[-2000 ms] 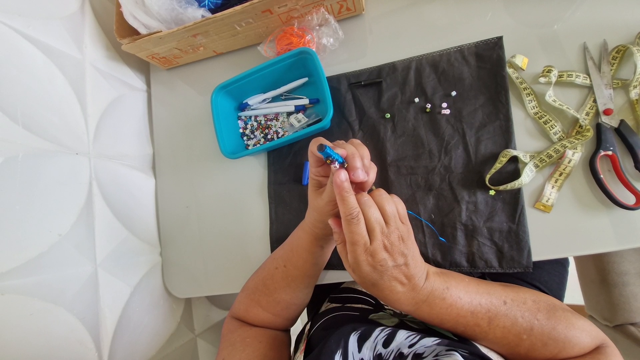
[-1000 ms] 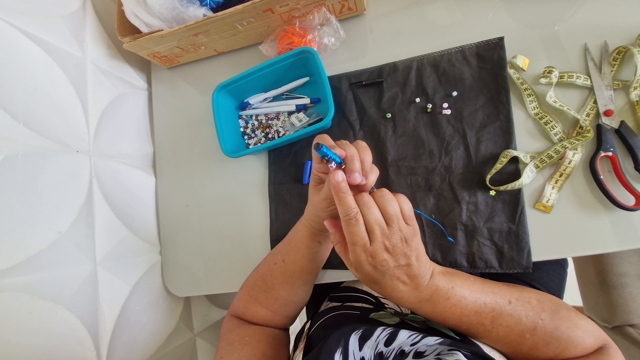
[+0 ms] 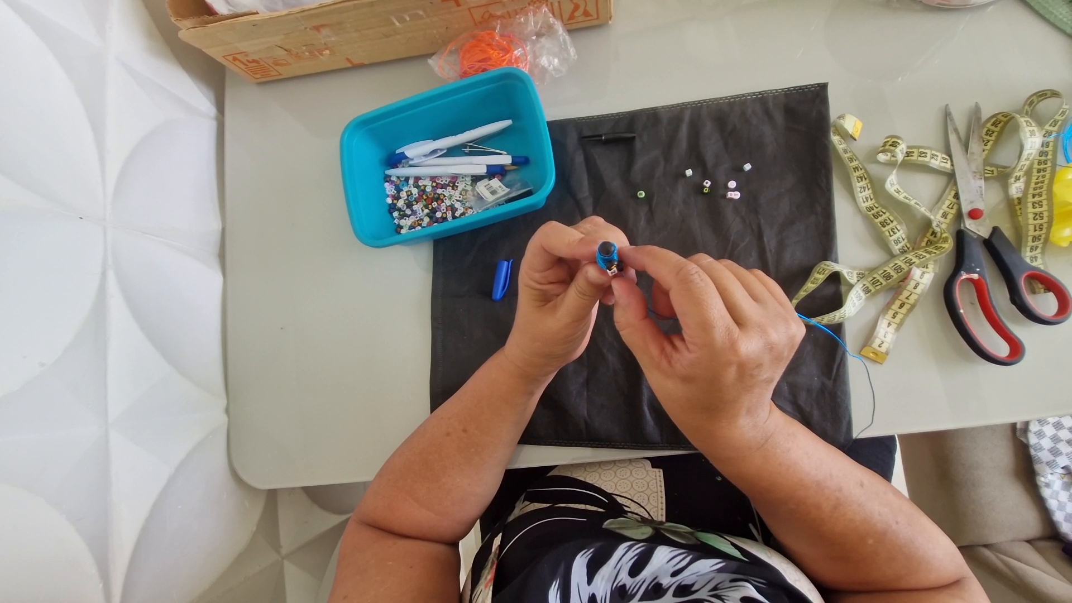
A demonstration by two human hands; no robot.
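Observation:
Between thumb and fingers my left hand (image 3: 561,289) holds a small blue and black cord-wrapped piece (image 3: 607,254), its round dark end facing up, with a small bead (image 3: 612,270) at its lower edge. My right hand (image 3: 712,327) pinches at the right side of that piece; what its fingertips grip is too small to tell. A blue cord (image 3: 837,339) trails from behind the right hand past the edge of the black cloth (image 3: 636,385). Left of my left hand lies a blue pen cap (image 3: 502,280). Several letter beads (image 3: 733,195) and a black pen part (image 3: 609,136) lie farther back.
A turquoise plastic tub (image 3: 356,188) holds white pens (image 3: 456,141) and many small beads (image 3: 427,201). Behind it are a cardboard box (image 3: 402,38) and a bag of orange cord (image 3: 494,54). Scissors (image 3: 974,213) and a yellow tape measure (image 3: 871,201) lie at the right.
My right hand has turned from a pointing index finger to a pinch at the piece's right side. The piece now shows its round end, and the trailing cord lies farther right.

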